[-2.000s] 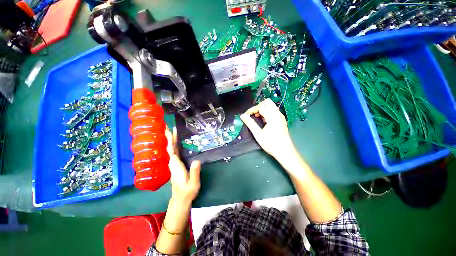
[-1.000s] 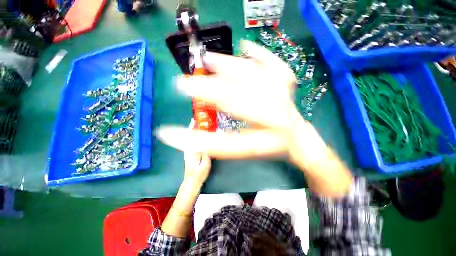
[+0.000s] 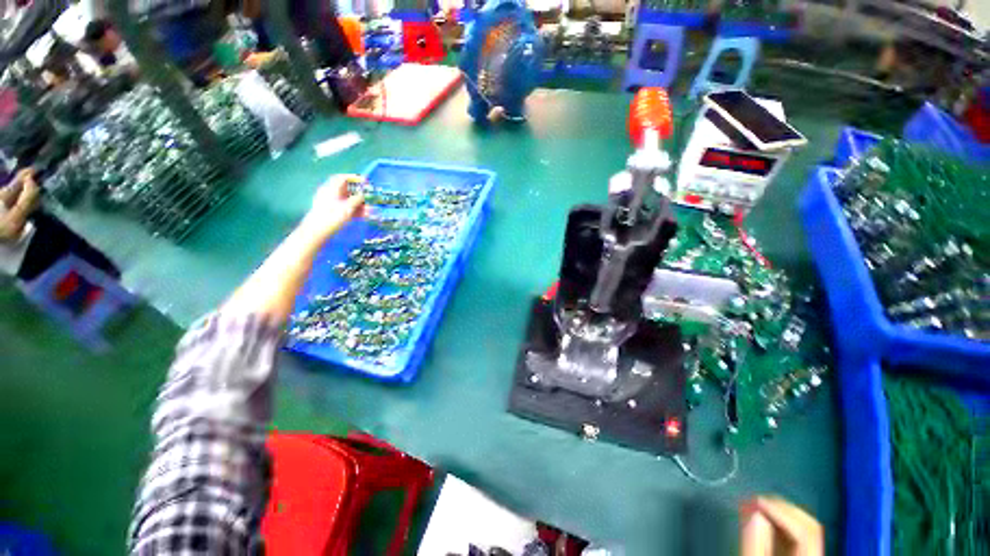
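Observation:
My left hand [image 3: 334,204] is at the far left corner of the blue left tray [image 3: 436,315], its fingertips pinched on the end of a circuit board [image 3: 380,198]. More boards lie in rows in the tray. The test fixture [image 3: 610,266] stands right of the tray. Its red-orange lever grip [image 3: 651,115] points up and away. A clear or silvery pressure head [image 3: 589,353] is over the dark base [image 3: 543,393]; whether a board lies under it I cannot tell. My right hand [image 3: 784,528] is blurred and cut off by the bottom edge; what it holds is hidden.
A loose board pile [image 3: 749,299] lies right of the fixture, below a power supply [image 3: 734,163] with a dark flat device [image 3: 757,116] on top. Blue bins [image 3: 858,407] stand at the right. A blue fan-like object [image 3: 503,60] is behind. Another person's hand [image 3: 17,204] shows at far left.
The view has swung left and up. My left hand has moved from the fixture to the left tray. The lever grip has swung up and away. My right hand has dropped to the bottom edge.

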